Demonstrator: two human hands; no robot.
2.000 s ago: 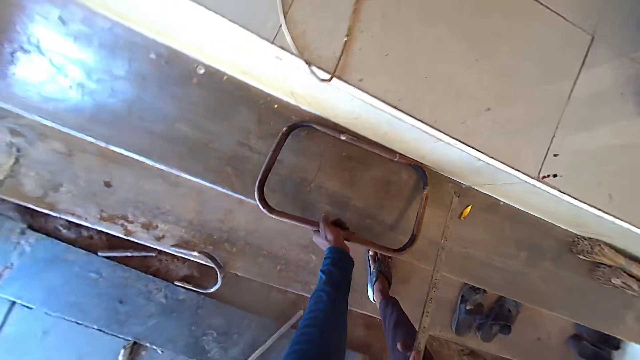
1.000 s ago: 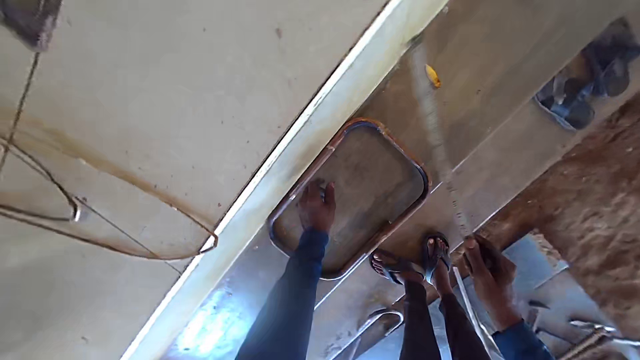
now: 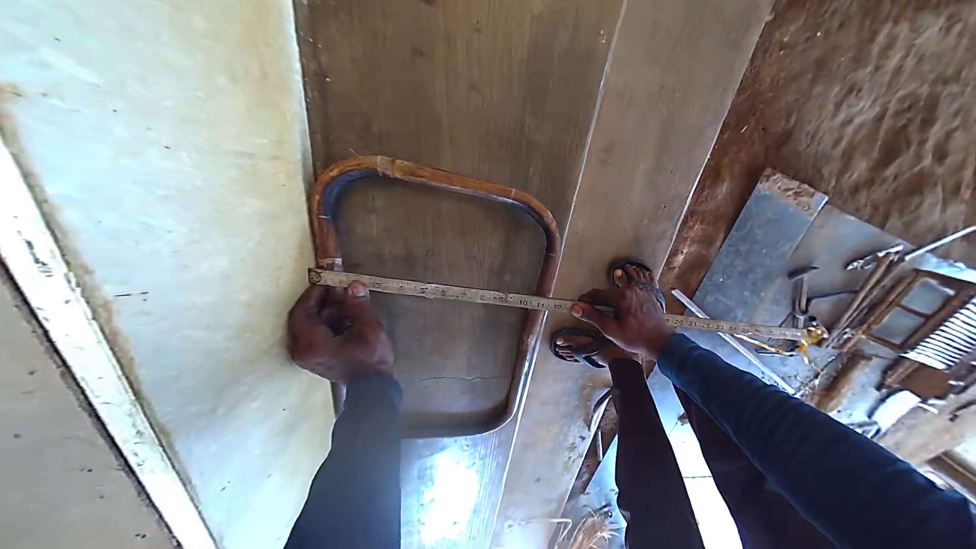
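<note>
A rounded rectangular frame of bent cane [image 3: 446,177] lies on the floor against the wall's base. Across it runs a flat measuring ruler [image 3: 473,294] with printed numbers, spanning from the frame's wall side past its other long side. My left hand [image 3: 341,332] pinches the ruler near its low-numbered end, at the frame's left side. Just beyond the frame's right side, my right hand [image 3: 629,314] grips the ruler, fingers over its face. The ruler's far end extends to the right past my right hand.
My sandalled feet [image 3: 633,274] stand right of the frame. A pale wall [image 3: 191,191] rises at the left. On the right, past the floor's edge, are bare soil [image 3: 877,91], stone slabs [image 3: 751,244], a hammer [image 3: 801,293] and a small wooden frame with panes [image 3: 907,309].
The ruler, held in my right hand away from the frame a second ago, now lies across it. My left hand has moved from inside the frame to the ruler's end. The view has turned strongly.
</note>
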